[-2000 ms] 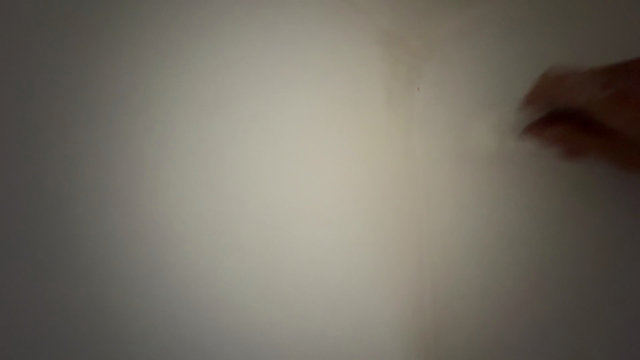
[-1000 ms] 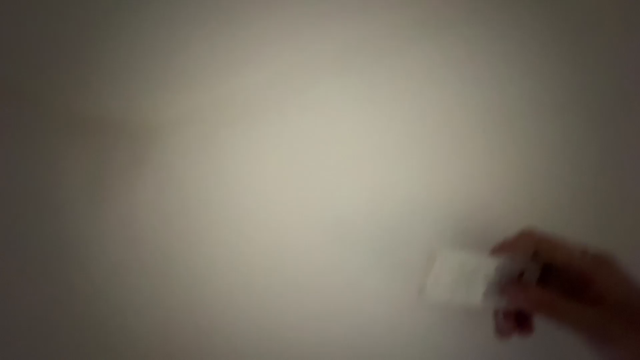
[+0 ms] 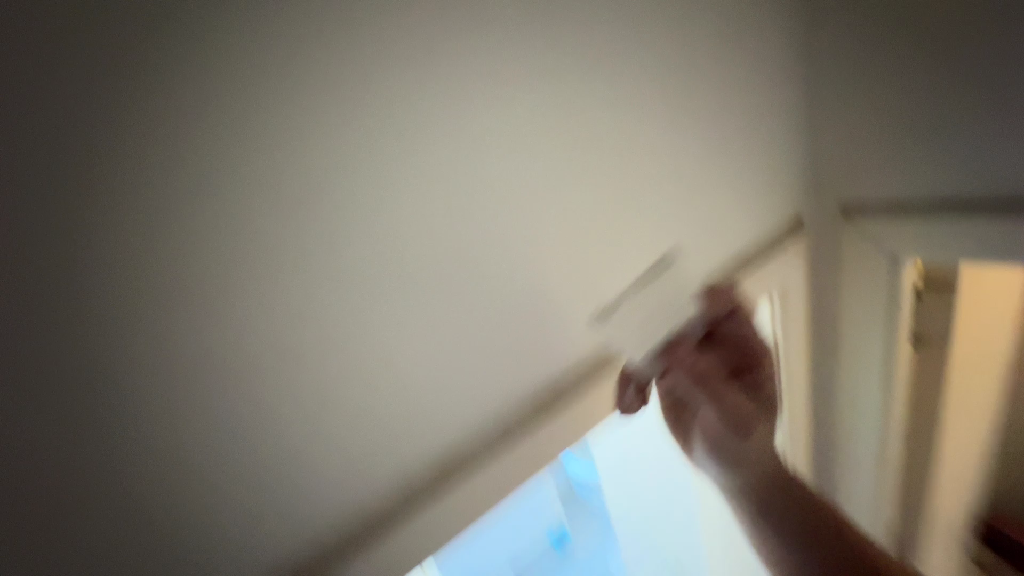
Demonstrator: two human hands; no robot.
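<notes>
My right hand (image 3: 712, 376) reaches up from the lower right, its fingers closed around a flat, pale, roughly rectangular object (image 3: 648, 308). The object looks whitish, with a darker line along its upper edge; blur hides exactly what it is. It is held close to, perhaps against, the pale wall (image 3: 360, 240), just above the top trim of a window or glazed opening. Whether it touches the wall cannot be told. My left hand is out of view.
A trim ledge (image 3: 480, 448) slants across the lower part, above a bright window (image 3: 536, 512) with blue tones. A wall corner stands to the right, then a door frame (image 3: 868, 360) with a warmly lit space beyond.
The view has shifted a lot, bringing the window and door frame in. My right hand, with the pale object in it one second ago too, now shows beside the trim.
</notes>
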